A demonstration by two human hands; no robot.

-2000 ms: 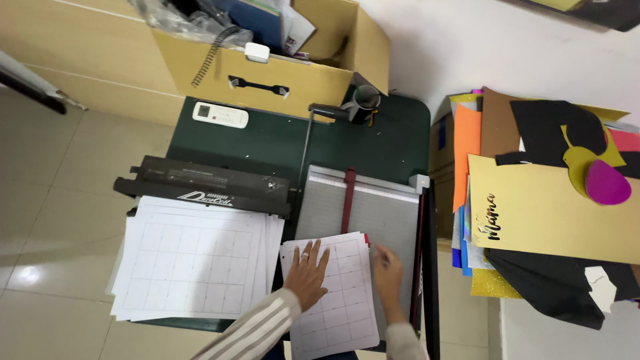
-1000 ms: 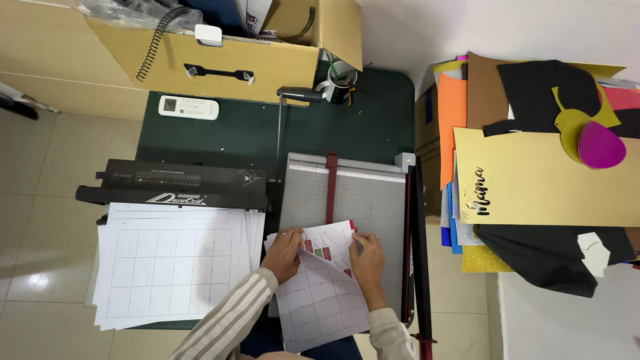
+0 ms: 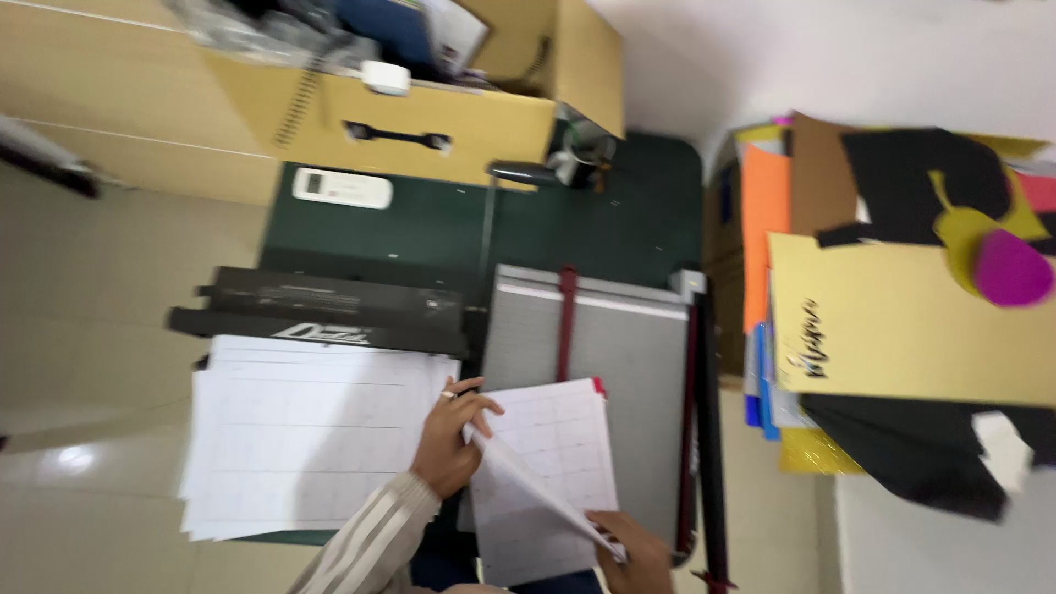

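A stack of grid-printed paper sheets (image 3: 569, 429) lies on the lower part of a grey guillotine paper trimmer (image 3: 627, 355). My left hand (image 3: 454, 437), with a ring on one finger, pinches the left edge of the top sheet near its upper left. My right hand (image 3: 631, 549) grips the same sheet at the lower right, and the sheet bends up in a fold between the hands. A red corner shows at the stack's upper right. Left of my left hand, another stack of grid sheets (image 3: 305, 437) lies against a black binding machine (image 3: 338, 305).
The trimmer's black blade arm (image 3: 709, 429) runs along its right side. Behind are a white remote control (image 3: 342, 188), a cup (image 3: 582, 161) and a cardboard box (image 3: 487, 132) on the dark green table (image 3: 429, 231). Coloured sheets (image 3: 907, 313) are piled at the right.
My right hand has moved down from the stack's upper right corner to its lower right. The coloured print seen under the lifted sheet a second ago no longer shows.
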